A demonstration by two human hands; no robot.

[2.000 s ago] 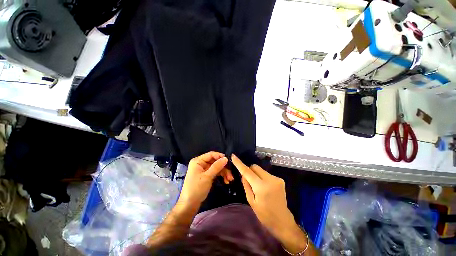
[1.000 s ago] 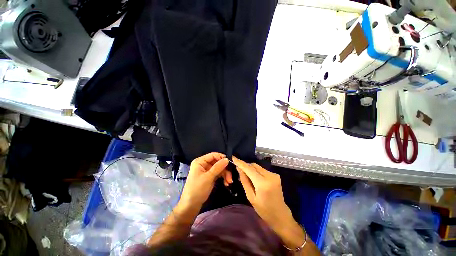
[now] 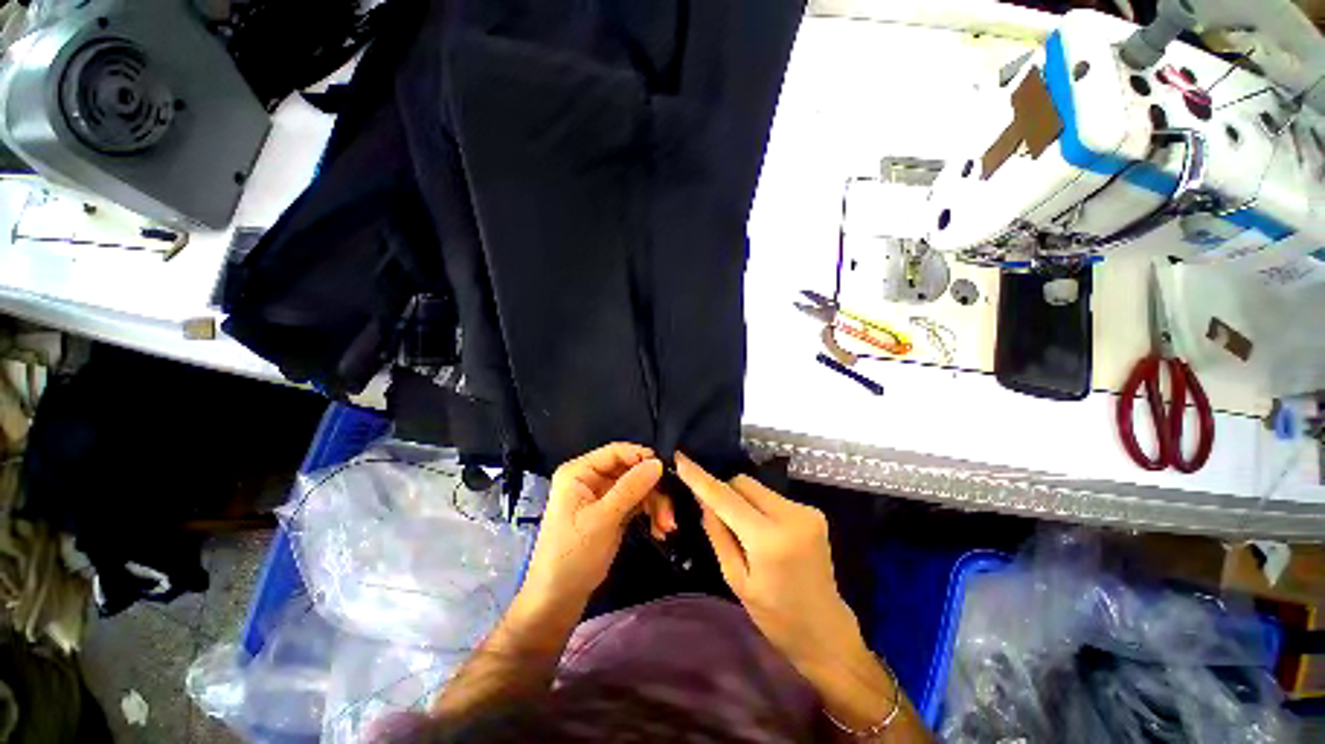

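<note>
A black garment [image 3: 567, 247] lies in long panels over the table and hangs over its front edge towards my lap. My left hand [image 3: 589, 516] pinches the garment's lower edge between thumb and fingers. My right hand [image 3: 763, 538] grips the same edge just beside it, forefinger stretched towards the left fingertips. The fingertips almost touch. What small part lies between them is too small to tell.
Thread snips [image 3: 869, 334] and a thin dark stick [image 3: 849, 374] lie right of the garment. Further right are a phone [image 3: 1043, 334], red-handled scissors [image 3: 1164, 410] and a white sewing machine [image 3: 1119, 138]. A grey machine [image 3: 138, 109] stands left. Crates with plastic bags [image 3: 400, 560] are below.
Both hands stay at the same spot on the garment edge, with only slight finger shifts. The view has moved slightly.
</note>
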